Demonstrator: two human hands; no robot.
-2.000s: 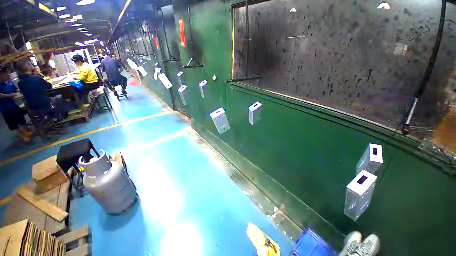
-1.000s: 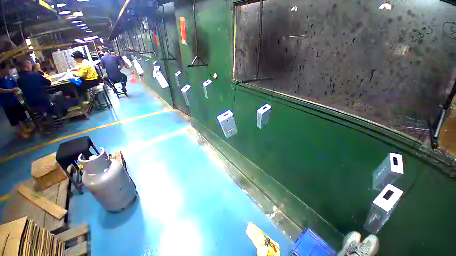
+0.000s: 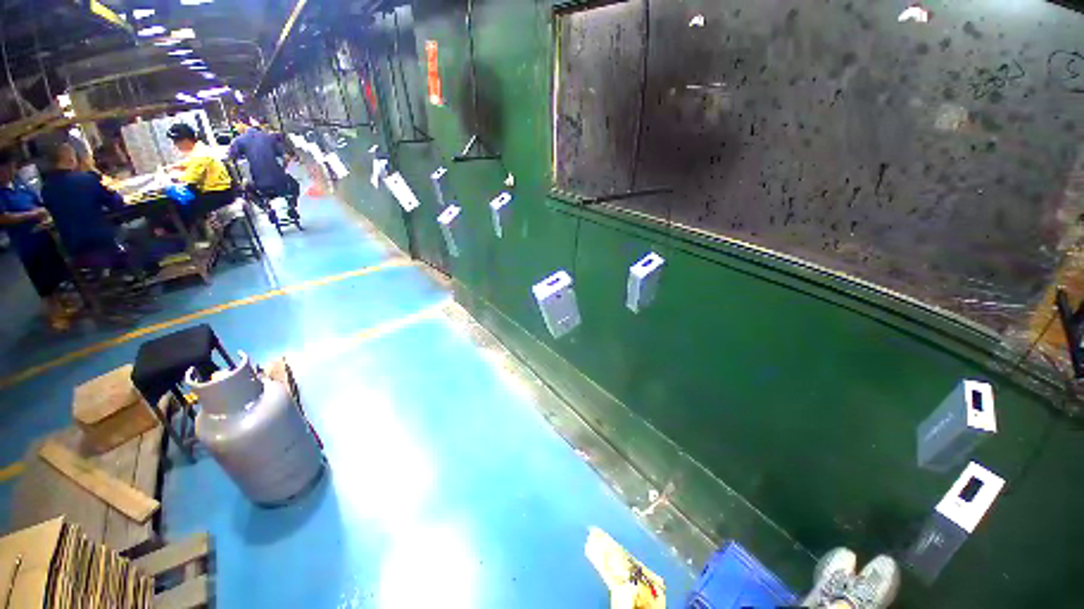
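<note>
Neither of my hands is in the picture. White-grey metal housings hang in the air beside the green wall. The nearest housing (image 3: 955, 521) is at the lower right, its white end face turned up with a dark rectangular cutout. A second housing (image 3: 956, 426) hangs just above it. Further off hang another housing (image 3: 556, 305) and a narrower housing (image 3: 644, 282). Smaller housings recede along the wall. A thin black hanger (image 3: 477, 151) with a triangular end is in front of the wall.
A blue plastic crate (image 3: 739, 581) stands beside light grey shoes (image 3: 854, 581) at the bottom. A yellow printed bag or sheet (image 3: 624, 573) lies left of it. A grey gas cylinder (image 3: 256, 434), black stool (image 3: 178, 355) and flattened cartons (image 3: 71, 571) are at left. People sit at a table beyond.
The hanging housings have shifted to the right and slightly down, towards me. The hanger has also moved right. Shoes, crate and cylinder are nearly unchanged.
</note>
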